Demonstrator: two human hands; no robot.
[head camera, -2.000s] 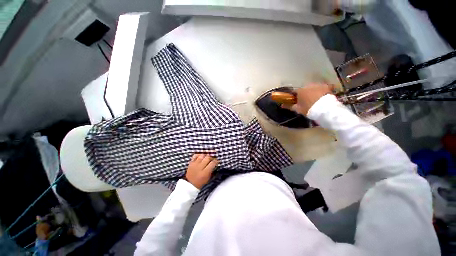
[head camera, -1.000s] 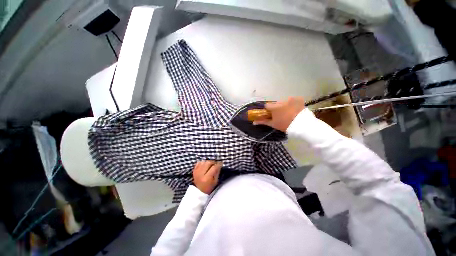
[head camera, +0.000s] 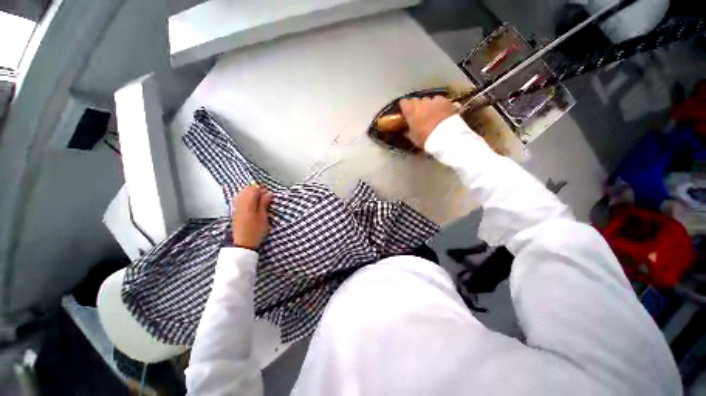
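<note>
The black-and-white checked garment (head camera: 310, 232) lies spread on the off-white padded table (head camera: 310, 85) and over a cream rounded buck (head camera: 116, 325) at the left. Its narrow sleeve (head camera: 213, 151) points up and left. My left hand (head camera: 251, 215) lies on the garment where the sleeve meets the body; its fingers are bent on the cloth, and whether they pinch it is unclear. My right hand (head camera: 424, 120) is closed round the wooden handle of the dark pointed steam iron (head camera: 395, 141). The iron is on the table's right part, clear of the garment.
A wire iron rest (head camera: 534, 104) with reddish bars stands at the table's right edge. A pale line and dark hoses (head camera: 611, 56) run up right. White beams stand at the back (head camera: 286, 25) and left (head camera: 145, 162). Red (head camera: 650, 244) and blue (head camera: 646, 166) items lie at right.
The iron went onto the garment near the sleeve base, then moved off to the right and back. My left hand moved from the garment's front edge to the sleeve base. The view has turned.
</note>
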